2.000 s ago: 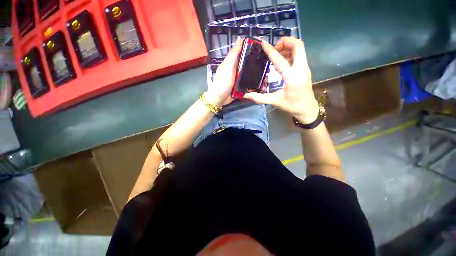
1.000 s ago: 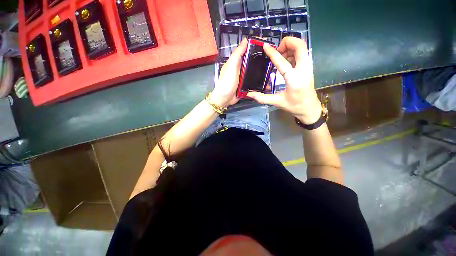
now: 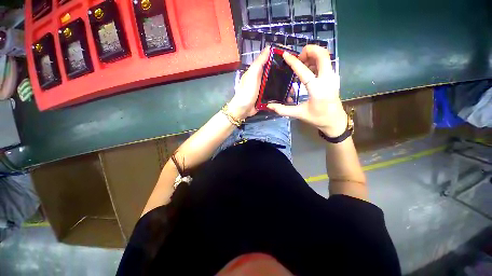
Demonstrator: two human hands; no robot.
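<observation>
A palm-sized mobile phone (image 3: 278, 81) with a dark face and red edge is held upright in front of me, over the near end of the clear parts tray (image 3: 337, 33). My left hand (image 3: 250, 86) grips its left side. My right hand (image 3: 318, 89) has a fingertip at its top edge and the thumb at its bottom edge, so it grips the phone too. The clear tray holds rows of dark flat parts with greyish windows. Whether a separate part lies on the phone's face, I cannot tell.
A red foam tray (image 3: 202, 32) at upper left holds several phones with silvery rectangles and gold marks. The dark-green bench (image 3: 399, 48) spans the view. Open cardboard boxes (image 3: 81, 199) stand below at left, another below at right. A blue item (image 3: 443, 107) hangs at right.
The view has shifted, so the red and clear trays appear further right. Both hands still hold the phone, now slightly lower in view.
</observation>
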